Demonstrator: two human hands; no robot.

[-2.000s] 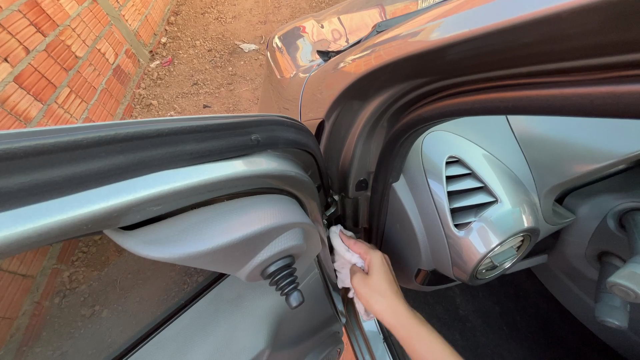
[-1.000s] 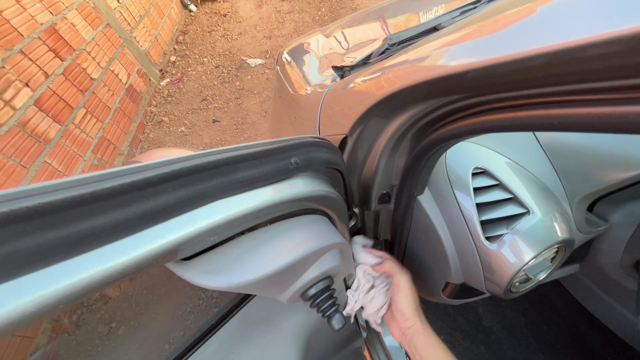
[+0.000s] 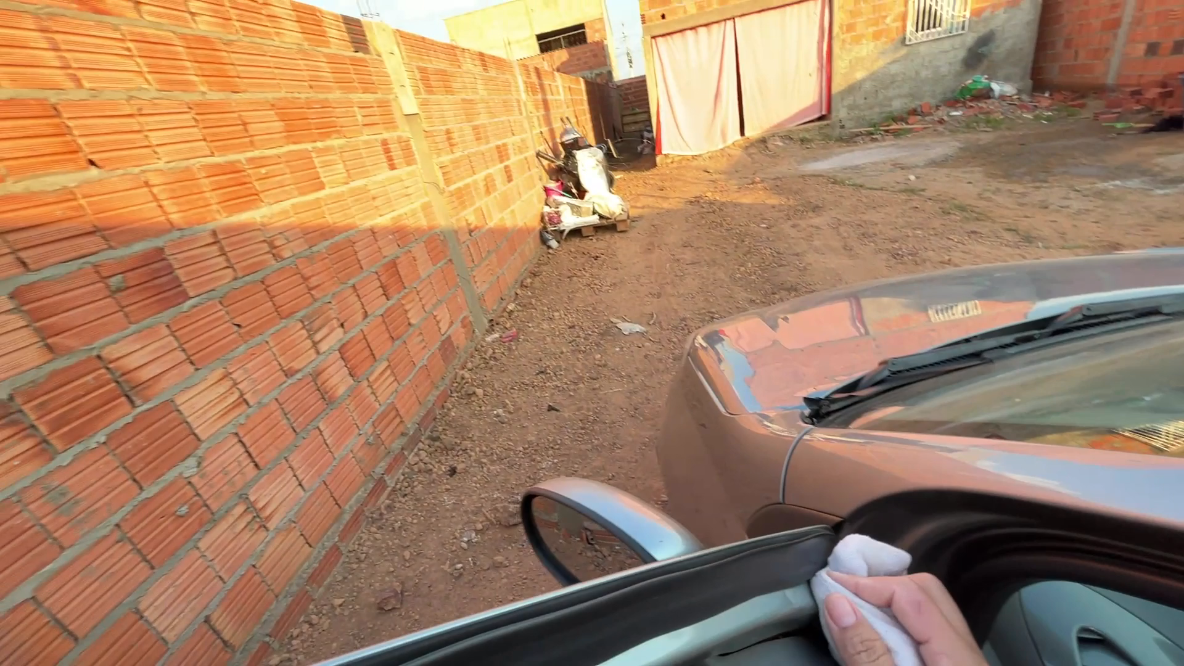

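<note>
My right hand (image 3: 902,615), at the lower right, grips a bunched white cloth (image 3: 868,557). The cloth touches the front upper corner of the open car door's frame (image 3: 647,601), where its dark rubber seal ends near the windshield pillar. Just outside the door stands the side mirror (image 3: 601,529). Beyond the hand lie the car's hood (image 3: 925,324) and a black windshield wiper (image 3: 925,361). Part of the dashboard (image 3: 1073,615) shows at the bottom right. My left hand is out of the picture.
A hollow-brick wall (image 3: 231,324) runs along the left. Gravelly dirt ground (image 3: 546,407) lies between wall and car. Farther off, a motorcycle (image 3: 583,171) stands by the wall, and pale curtains (image 3: 740,79) hang in a building's opening.
My right hand, with the cloth, has moved up from the hinge side of the door to the upper corner of its frame. The view has tilted up strongly.
</note>
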